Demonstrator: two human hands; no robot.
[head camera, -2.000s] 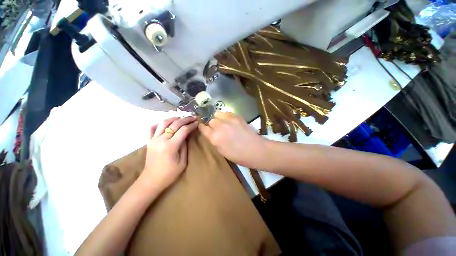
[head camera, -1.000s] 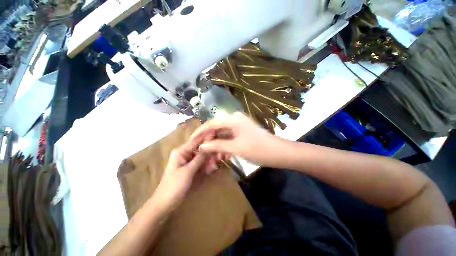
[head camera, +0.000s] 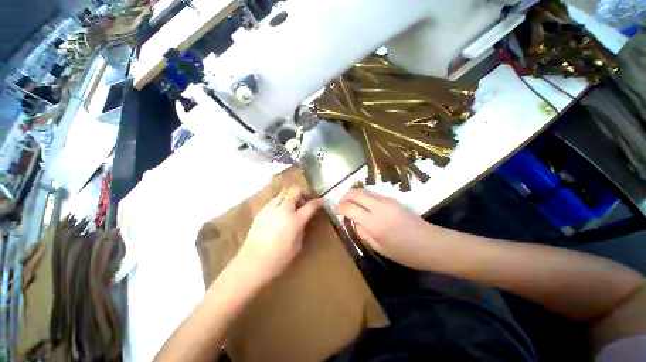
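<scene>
A tan-brown fabric panel (head camera: 304, 297) lies on the white table and hangs over the dark-clothed lap. My left hand (head camera: 280, 226) rests on the panel's upper part, with fingertips pinching its right edge. My right hand (head camera: 379, 223) is just right of that edge, its fingers closed on a narrow dark zipper (head camera: 352, 237) that runs down beside the panel. The fingertips are partly hidden. The needle area (head camera: 292, 145) of the sewing machine is above both hands, and the panel's top corner lies just below it.
The white machine arm (head camera: 326, 42) crosses the top. A zipper bundle (head camera: 397, 117) fans out right of the needle plate (head camera: 329, 159). A gold-brown heap (head camera: 567, 49) lies far right. A blue bin (head camera: 542, 184) is below the table. A brown panel stack (head camera: 74, 297) hangs at left.
The hands have come apart and moved down from the needle; two seconds ago they were together at the presser foot. The panel has come away from the needle. The view has shifted.
</scene>
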